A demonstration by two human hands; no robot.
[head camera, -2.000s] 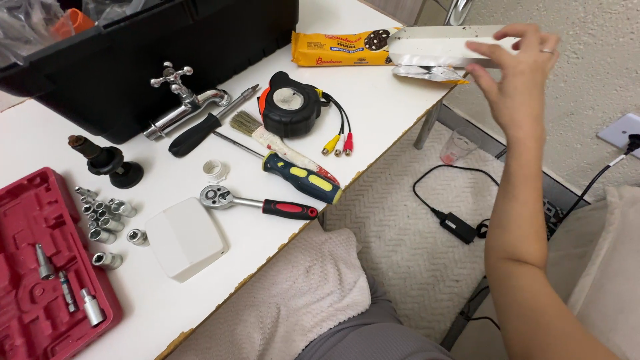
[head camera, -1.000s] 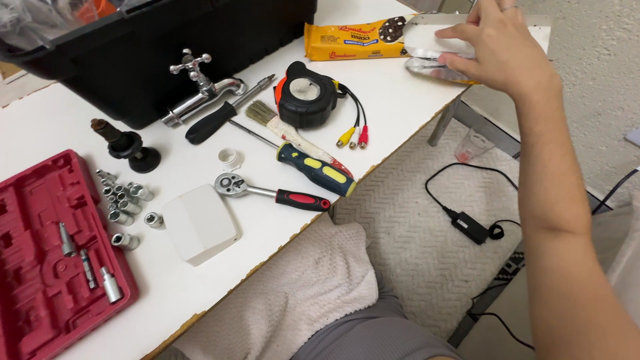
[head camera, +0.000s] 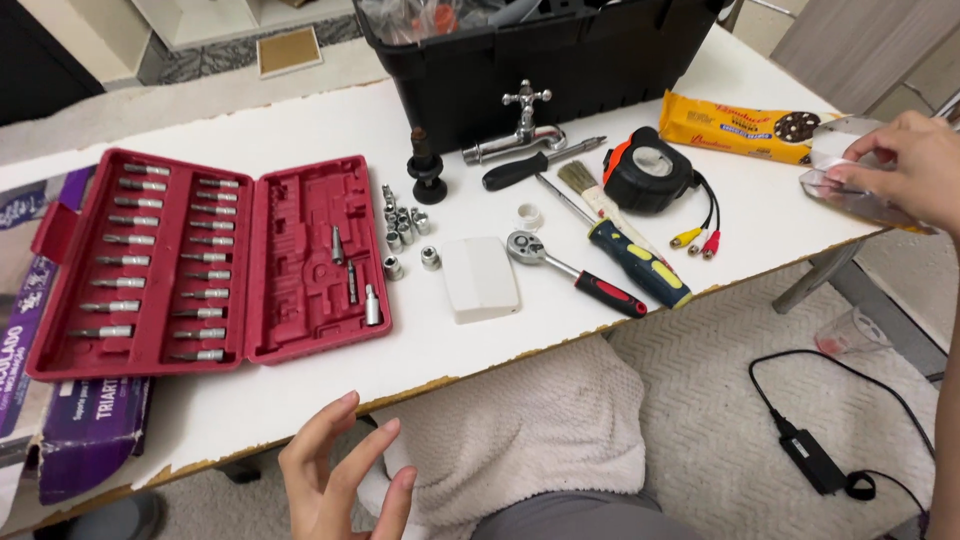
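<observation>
My right hand (head camera: 904, 169) is at the far right, its fingertips at the torn silvery end of an open yellow cookie package (head camera: 735, 131); whether it grips the foil is unclear. My left hand (head camera: 349, 472) hangs empty at the table's front edge, fingers apart. Between them lie a ratchet wrench (head camera: 574, 274), a white plastic cover (head camera: 480, 279), a blue-and-yellow screwdriver (head camera: 637, 262), a paintbrush (head camera: 592, 191), a black tape measure (head camera: 649, 171), an RCA cable (head camera: 709, 214) and a black-handled screwdriver (head camera: 517, 171). Several sockets (head camera: 405, 229) stand beside the red bit case (head camera: 247, 262).
A black plastic bin (head camera: 555, 67) stands at the back, a chrome faucet (head camera: 517, 139) before it. A black fitting (head camera: 427, 169) and white tape roll (head camera: 528, 217) are nearby. A purple box (head camera: 97, 427) lies under the case. A power adapter (head camera: 814, 461) is on the floor.
The view has swung left, bringing the whole red case into sight. My left hand has come into view at the bottom. My right hand remains by the cookie package.
</observation>
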